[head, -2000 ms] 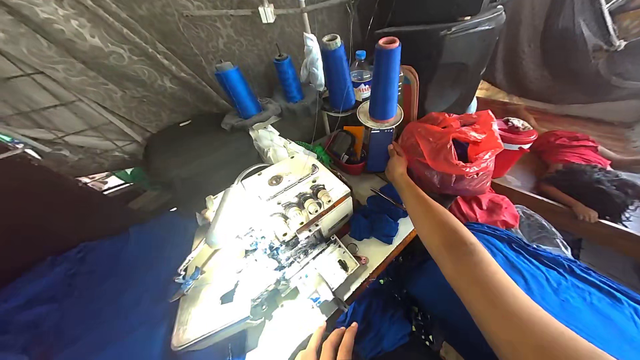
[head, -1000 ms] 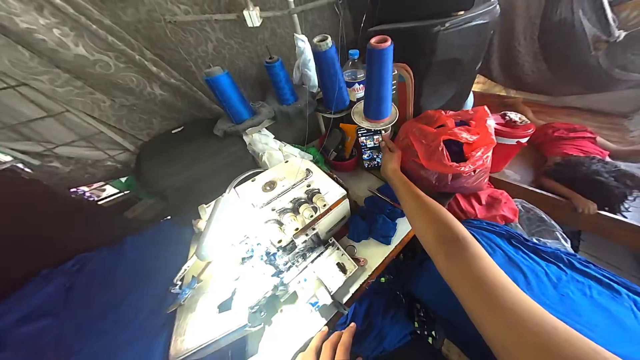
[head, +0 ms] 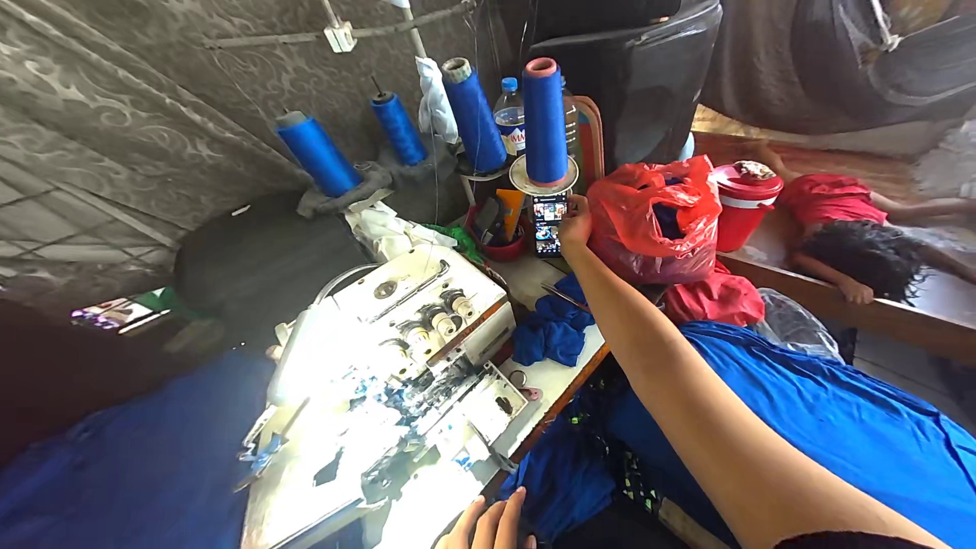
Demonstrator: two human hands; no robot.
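Observation:
My right hand (head: pixel 576 223) is at the right edge of an upright smartphone (head: pixel 549 229) with a lit screen, below a blue thread cone (head: pixel 546 126) on a round holder. Whether the fingers grip the phone or only touch it, I cannot tell. My left hand (head: pixel 488 526) lies at the bottom edge, fingers extended, near the front of a white overlock sewing machine (head: pixel 412 305); its palm is out of view. Crumpled blue fabric (head: pixel 550 335) and small scissors (head: pixel 526 386) lie right of the machine.
More blue thread cones (head: pixel 319 156) stand behind the machine, near a plastic bottle (head: pixel 510 114). A red plastic bag (head: pixel 656 221) and a red lidded bucket (head: pixel 743 204) stand at the right. Blue cloth (head: pixel 823 412) spreads beside my forearm. Another person (head: pixel 858 236) lies at the far right.
The phone's screen, dark two seconds ago, is now lit. My right hand has stayed beside the phone, and my left hand remains at the bottom edge.

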